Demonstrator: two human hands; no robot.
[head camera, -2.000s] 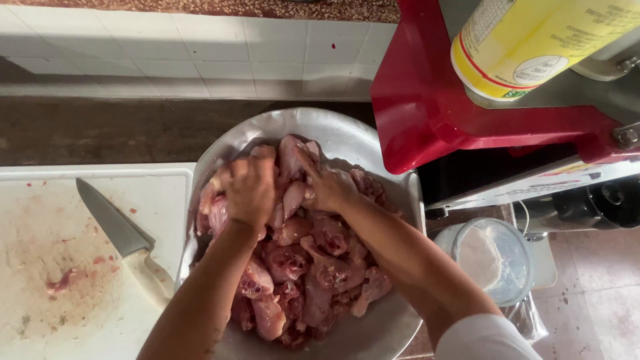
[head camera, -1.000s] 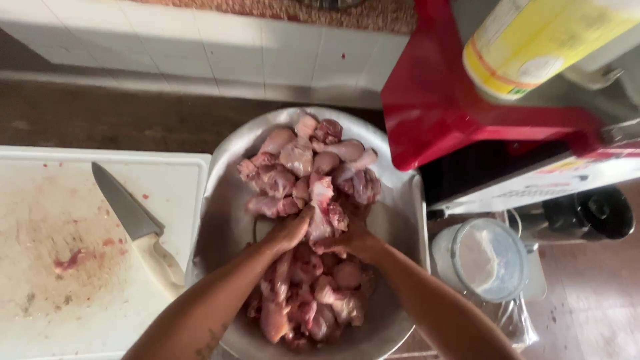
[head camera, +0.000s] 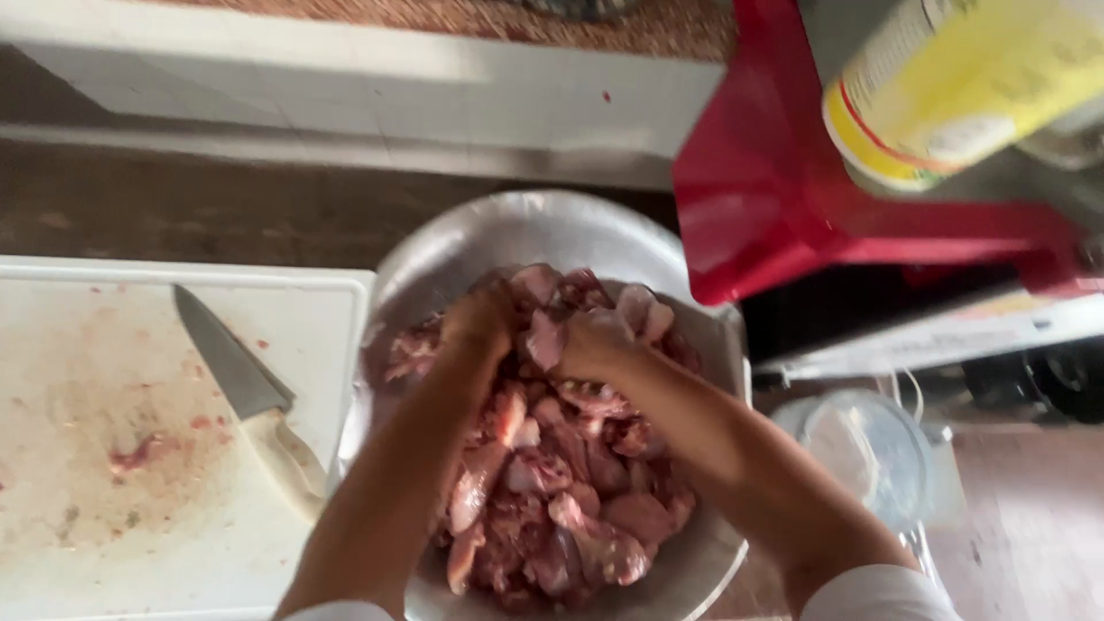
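Raw chicken pieces (head camera: 552, 483) are heaped in a large round metal basin (head camera: 526, 216). My left hand (head camera: 479, 319) is sunk into the upper left of the heap, its fingers hidden among the meat. To its right, my right hand (head camera: 595, 345) presses into the chicken with its fingertips out of sight, and a pale piece lies beside it. Whether either hand grips a piece does not show. Both forearms cross the basin's near part.
At left, a kitchen knife (head camera: 233, 362) lies on a stained white cutting board (head camera: 328, 289). A red appliance or stand (head camera: 750, 172) overhangs the basin's upper right, bearing a yellow container (head camera: 940, 103). A lidded clear plastic tub (head camera: 871, 457) is at right.
Both hands have moved from the middle of the basin to its far part. The chicken, in two heaps one second ago, is now gathered into one pile reaching toward the near side.
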